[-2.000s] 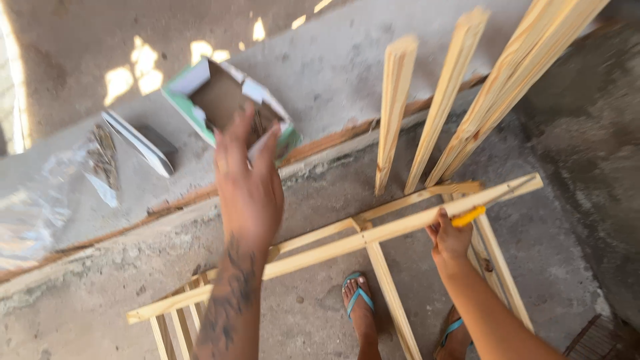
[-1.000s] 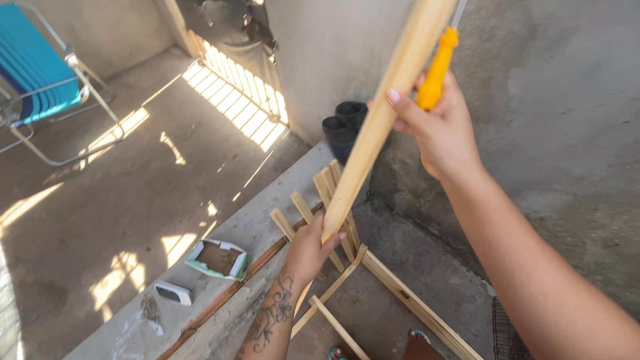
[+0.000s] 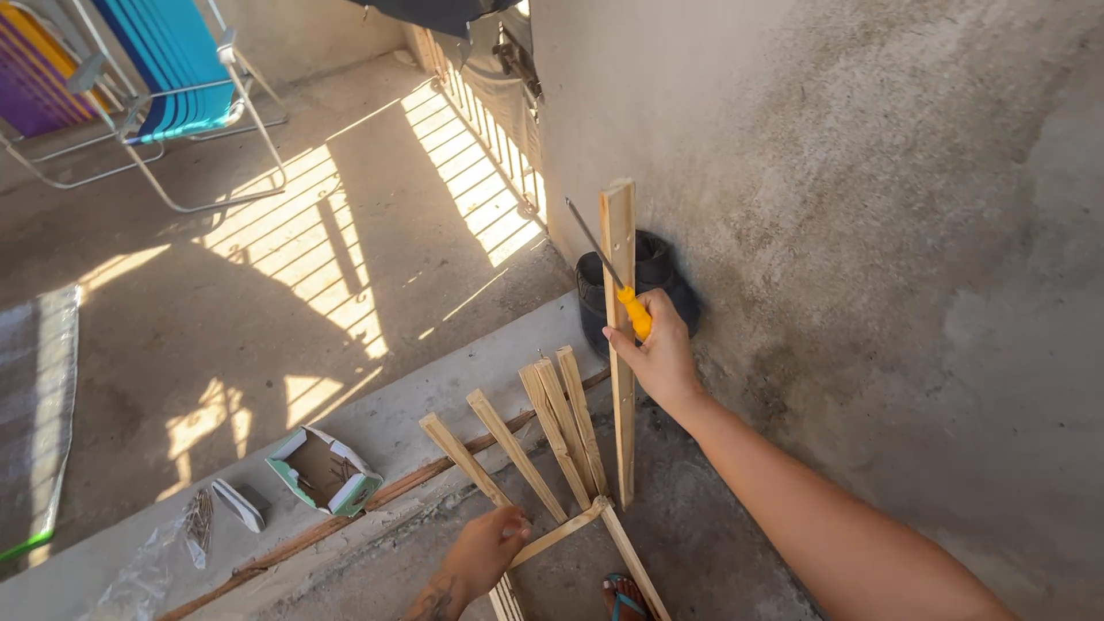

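Observation:
My right hand (image 3: pixel 660 349) holds a screwdriver (image 3: pixel 636 310) with a yellow handle, its shaft pointing up and left, and grips an upright wooden slat (image 3: pixel 617 388) between thumb and fingers. The slat has small holes near its top. My left hand (image 3: pixel 492 543), fingers curled, is low in the view beside the wooden frame (image 3: pixel 561 535); whether it holds anything cannot be told. Several other slats (image 3: pixel 517 453) lean against the concrete ledge just beyond the frame.
On the ledge (image 3: pixel 405 401) lie an open cardboard box (image 3: pixel 323 474) of screws or nails, a small white-edged object (image 3: pixel 239 504) and a plastic bag (image 3: pixel 147 561) near loose fasteners. Black pots (image 3: pixel 664 276) stand by the rough wall (image 3: pixel 845 216). Folding chairs (image 3: pixel 185 78) are at upper left.
My left hand has let go of the slat and moved down. My right hand now holds that slat upright with the screwdriver. Two seconds ago my left hand was over the box.

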